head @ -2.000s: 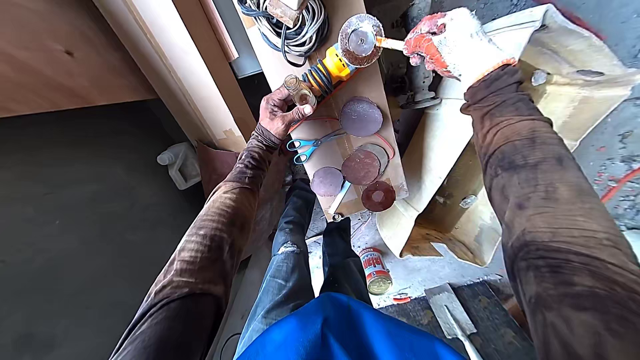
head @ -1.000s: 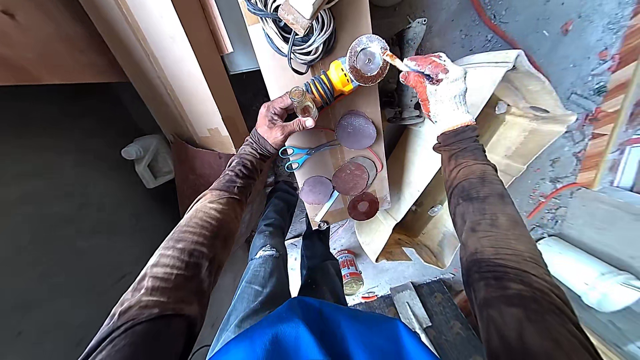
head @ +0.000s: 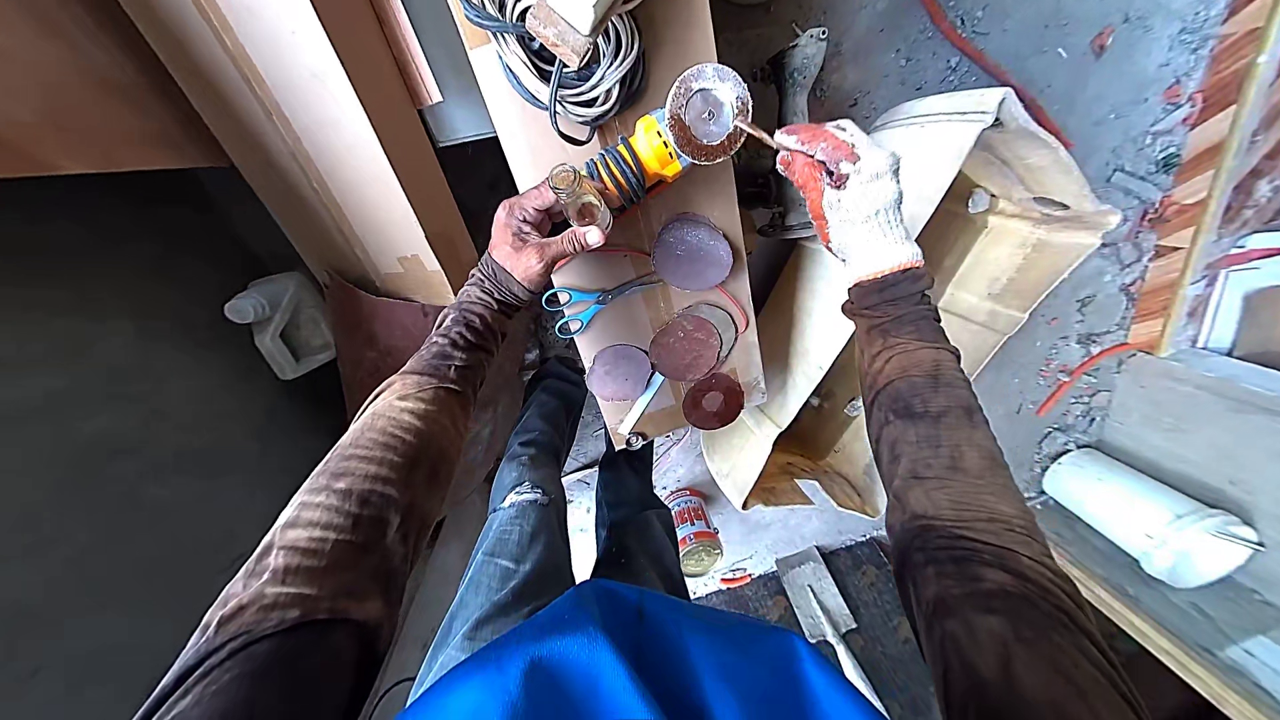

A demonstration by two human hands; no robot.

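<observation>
My bare left hand [head: 540,232] holds a small glass jar [head: 580,198] beside the cord-wrapped body of a yellow angle grinder [head: 650,150]. The grinder lies on a cardboard-covered board [head: 610,290] with its round disc [head: 708,113] facing up. In a white and red work glove, my right hand [head: 840,195] grips a thin stick [head: 757,132], whose tip is at the disc's right edge. Nearer to me on the board are blue-handled scissors [head: 580,308] and several round sanding discs, among them a purple-grey one [head: 692,251] and a dark red one [head: 713,401].
A coiled cable [head: 600,80] lies at the board's far end. Right of the board is a large beige container [head: 980,270]. A tin can [head: 693,535] and a trowel [head: 815,590] are near my legs. A plastic jug [head: 285,322] stands left, a white pipe [head: 1150,515] right.
My right hand has lowered a little relative to the grinder, and the stick's tip is again at the disc's edge. The view has shifted toward the right.
</observation>
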